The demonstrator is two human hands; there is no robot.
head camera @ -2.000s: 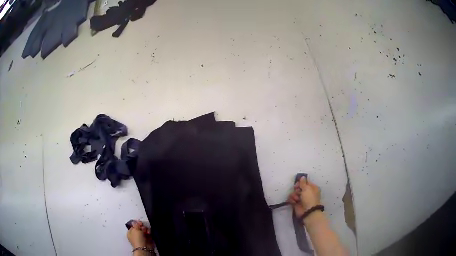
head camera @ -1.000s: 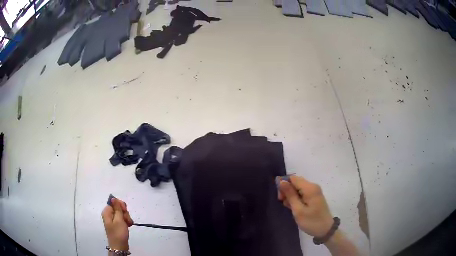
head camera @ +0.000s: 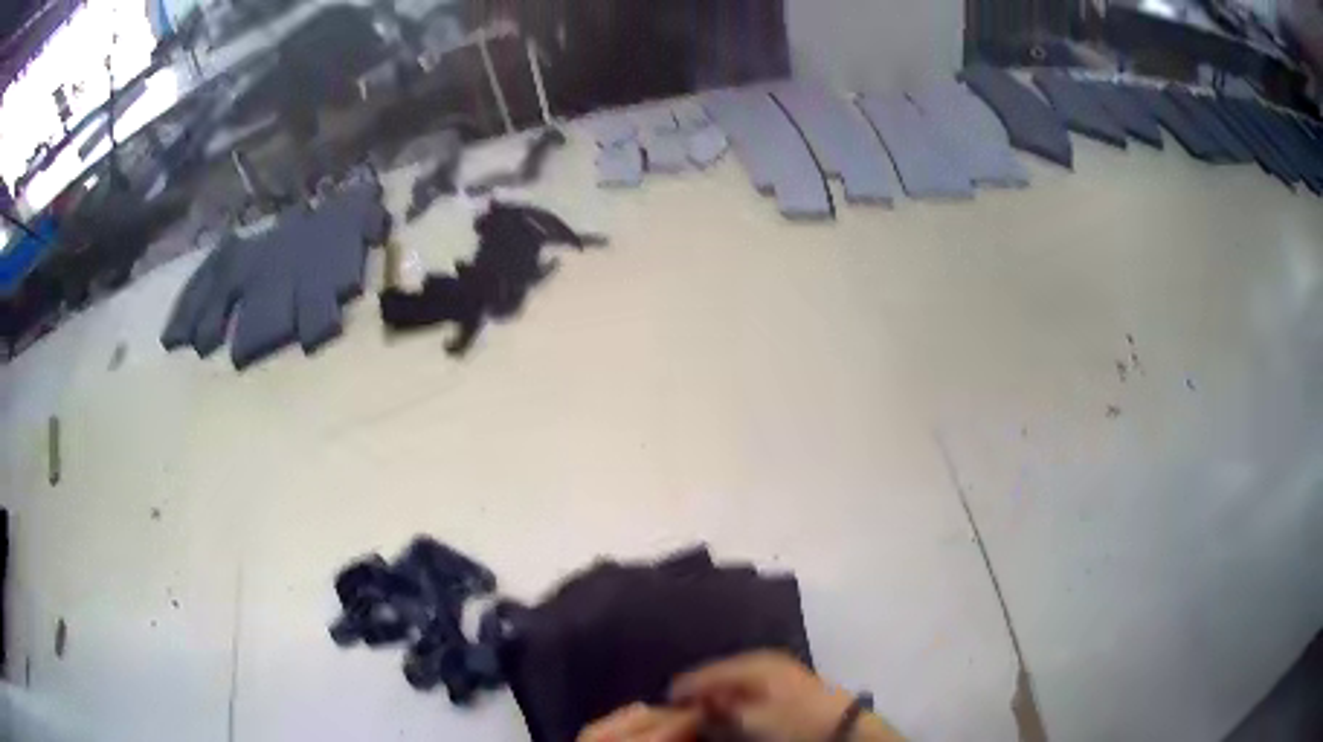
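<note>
The bundle of black cut panels (head camera: 653, 623) lies flat at the bottom middle, its lower part cut off by the picture's edge. My left hand (head camera: 639, 723) and my right hand (head camera: 762, 699) are close together above the bundle, blurred and partly cut off by the bottom edge. Their fingers meet over the dark fabric. No tie strip can be made out between them. A heap of dark blue fabric strips (head camera: 421, 609) lies against the bundle's left side.
Grey-blue cut pieces (head camera: 283, 283) lie at the far left, beside black fabric offcuts (head camera: 493, 276). Pale-topped stacks (head camera: 871, 145) and dark stacks (head camera: 1146, 116) line the table's far edge. A short yellowish-brown stick (head camera: 55, 449) lies at the left. A seam (head camera: 979, 551) crosses the table at right.
My hands have come together over the bundle from either side of it. The strip stretched to my left hand no longer shows. The view has tilted up, showing more of the far side.
</note>
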